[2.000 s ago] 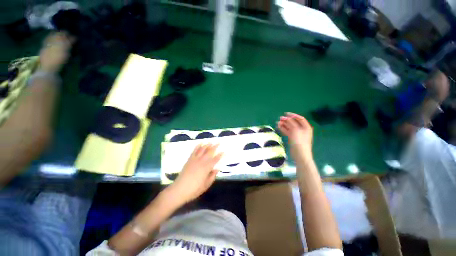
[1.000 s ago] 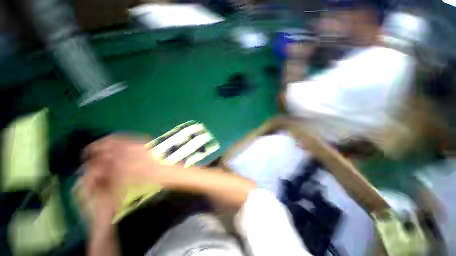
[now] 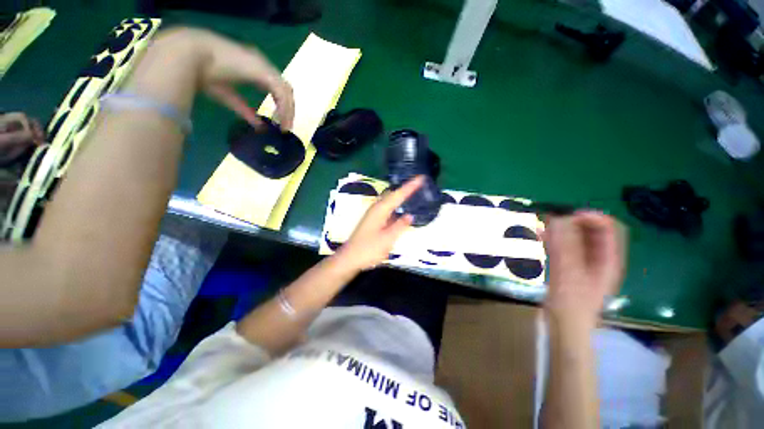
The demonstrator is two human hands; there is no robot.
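My left hand (image 3: 377,230) holds a black plastic housing (image 3: 407,152) by its lower part, over the upper edge of the pad sheet. The pad sheet (image 3: 456,230) is white with rows of black round and part-round pads and lies near the bench's front edge. My right hand (image 3: 586,255) is blurred, at the right end of the sheet, with its fingers bent. Whether it holds a pad cannot be told.
Another person's hand (image 3: 251,80) reaches from the left over a black oval piece (image 3: 272,151) on the folded backing sheet (image 3: 314,80). Another housing (image 3: 348,134) lies beside it. A metal post (image 3: 465,42) stands beyond. Black parts (image 3: 668,205) lie right. A carton (image 3: 486,360) is below.
The view has swung back left from the carton. My hands, close together a second ago, are now apart, and a housing shows in my left hand.
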